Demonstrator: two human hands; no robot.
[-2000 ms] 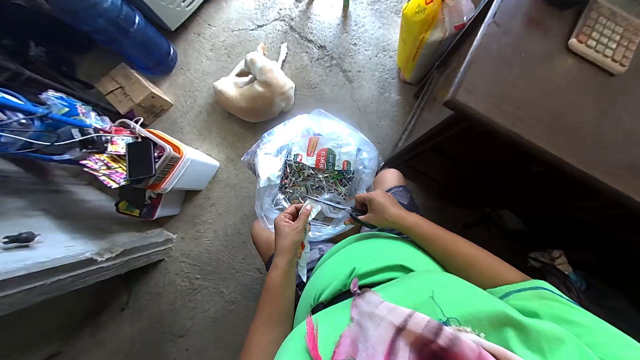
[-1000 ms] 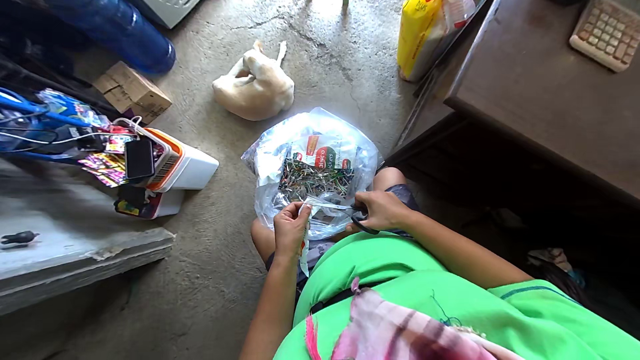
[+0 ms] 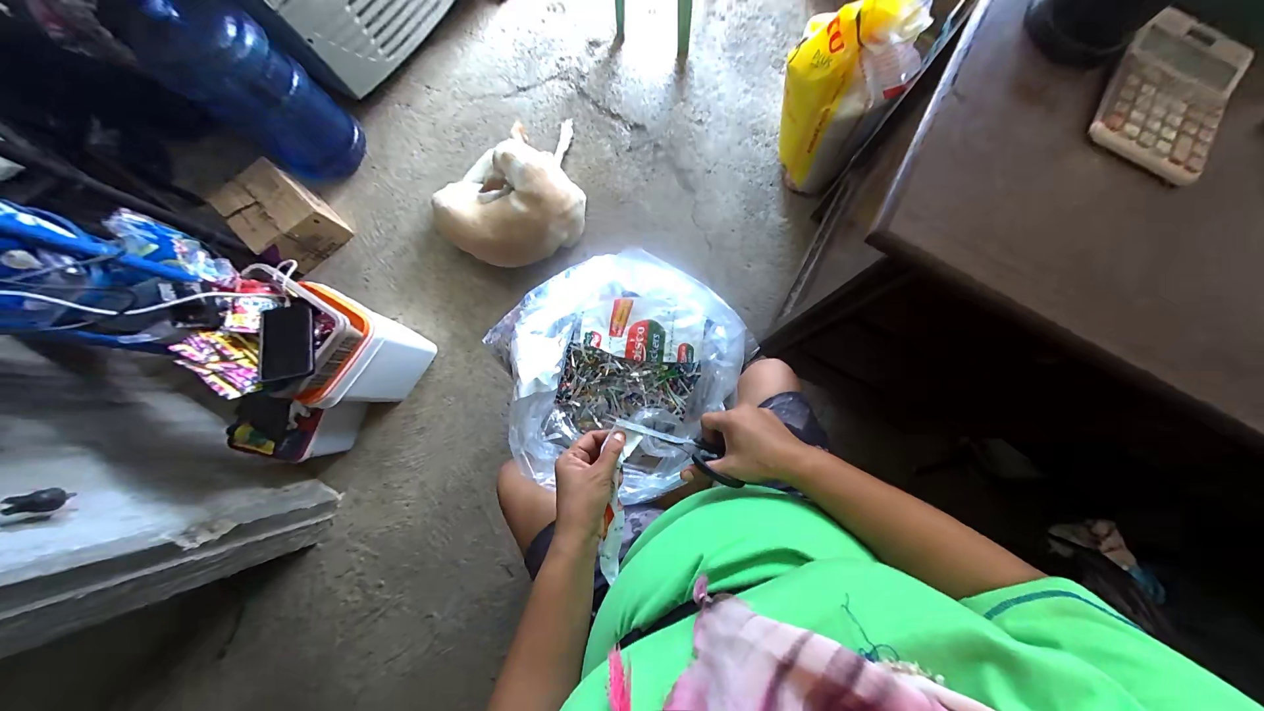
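Note:
My left hand [image 3: 590,480] pinches a thin strip of printed plastic wrapper [image 3: 612,528], which hangs down below the fingers. In my right hand [image 3: 748,444] is a pair of scissors [image 3: 657,434] with black handles, its blades pointing left to the fingertips of my left hand. Whether the blades touch the strip is too small to tell. Both hands are over the near edge of a clear plastic bag [image 3: 726,341] between my knees. Inside it lie a printed cracker wrapper [image 3: 647,339] and a heap of thin cut shreds [image 3: 622,385].
A pale dog [image 3: 518,212] lies curled on the concrete floor beyond the bag. To the right stand a brown desk [image 3: 1037,247] with a calculator [image 3: 1173,94] and a yellow bag [image 3: 829,94]. At left are white tubs [image 3: 390,360], a cardboard box [image 3: 281,212] and a concrete ledge [image 3: 247,523].

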